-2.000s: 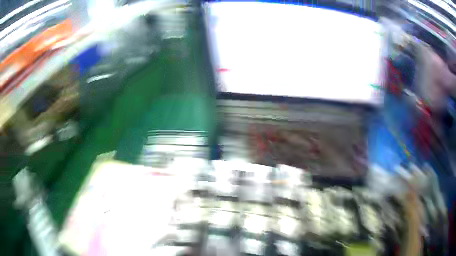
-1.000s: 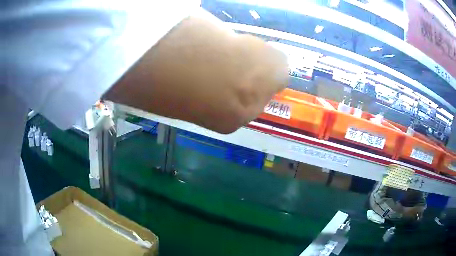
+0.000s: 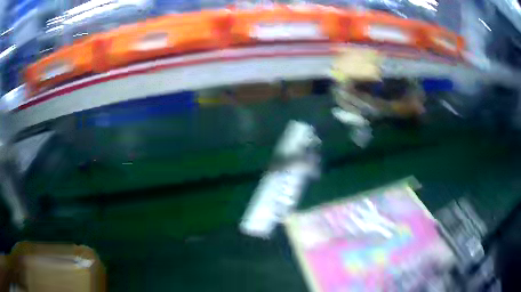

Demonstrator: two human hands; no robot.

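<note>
The picture is blurred. Neither of my hands is in view. The work board with pink printed paper (image 3: pixel 371 245) lies at the lower right on the green surface (image 3: pixel 154 228). A long white tray or rail with white blocks (image 3: pixel 274 197) lies slanted just left of the board. Small white and grey items, too blurred to name, lie along the board's right side (image 3: pixel 465 228).
Orange bins (image 3: pixel 165 43) with white labels stand on a long white shelf (image 3: pixel 171 80) across the top. A brown cardboard box (image 3: pixel 54 271) is at the lower left. Blue and brown items sit below the shelf. A yellowish card (image 3: pixel 357 63) hangs at its edge.
The view has swung from the screen and rack to the bins, then down onto the board. The bare forearm and white sleeve seen a second ago are out of view.
</note>
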